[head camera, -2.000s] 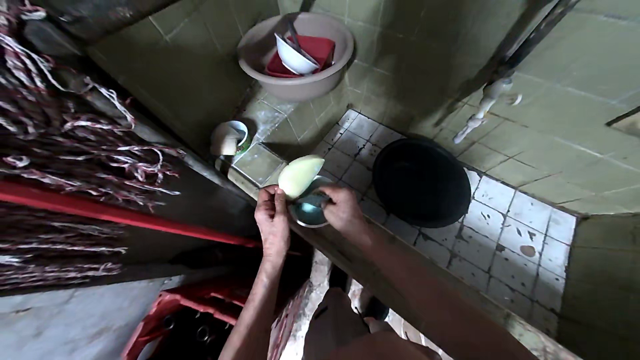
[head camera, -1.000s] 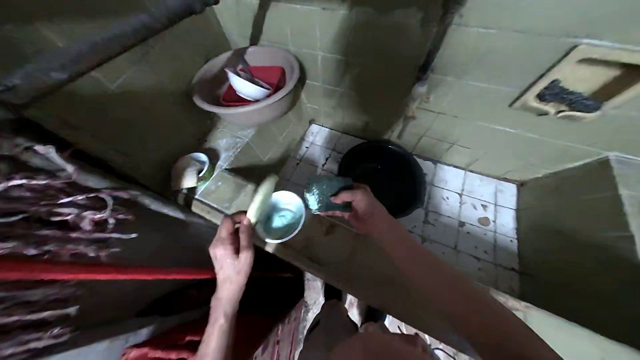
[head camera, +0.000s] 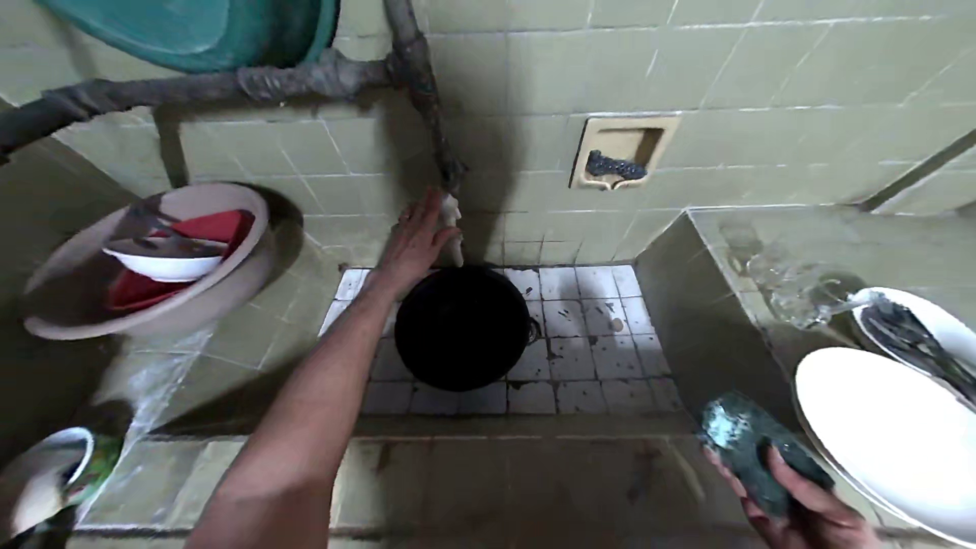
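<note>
My left hand (head camera: 415, 240) reaches to the wall over the tiled basin, its fingers against a whitish tap (head camera: 451, 221) on a dark pipe. Whether the fingers grip the tap is not clear. Below it a round black basin (head camera: 461, 328) stands on the white tiles of the sink floor (head camera: 568, 343). At the lower right my right hand (head camera: 797, 488) holds a dark green scouring pad (head camera: 751, 442) with whitish foam on it. Close to that hand lies a large white plate (head camera: 892, 427). The small bowl and the pale oval item are not in view.
A pinkish plastic tub (head camera: 152, 305) with a white bowl (head camera: 164, 263) and a red container (head camera: 217, 229) is at left. A cup (head camera: 76, 465) stands lower left. Clear glasses (head camera: 801, 290) and a dish with cutlery (head camera: 915, 328) sit at right. A soap dish (head camera: 625, 149) is in the wall.
My left hand has let go of the pale oval item and moved up to the tap. My right hand still holds the pad, now beside the white plate. The view has shifted strongly.
</note>
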